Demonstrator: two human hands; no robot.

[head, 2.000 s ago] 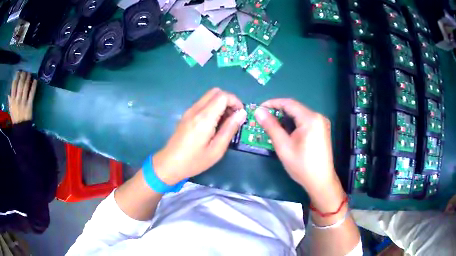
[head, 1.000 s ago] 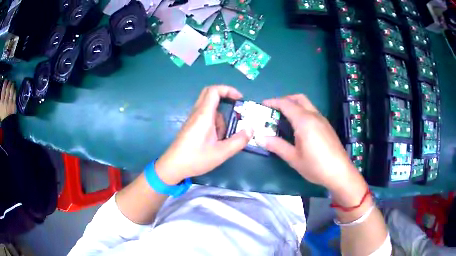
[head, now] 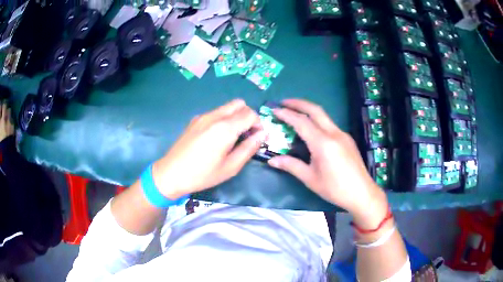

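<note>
A black speaker housing [head: 267, 155] with a green circuit board [head: 280, 137] in its open back is held between my hands above the mat, in front of my body. My left hand [head: 212, 146] has its fingertips together at the board's left side, partly covering it; whether they pinch a wire cannot be told. My right hand [head: 322, 151] grips the housing from the right, with fingers at the far edge and the thumb at the near edge. The board is bright with glare and slightly blurred.
Black speakers [head: 103, 61] stand at the left. Loose circuit boards [head: 263, 69] and grey squares [head: 196, 56] lie in a pile beyond my hands. Rows of housings with boards [head: 424, 117] fill the right. Another person's hand [head: 6, 120] is at the far left edge. Red stools [head: 475, 239] stand beyond the bench edge.
The housing is now tilted, no longer flat as a second ago. My left fingertips have drawn together at its left side; my right thumb has moved to its near edge. The view has shifted right.
</note>
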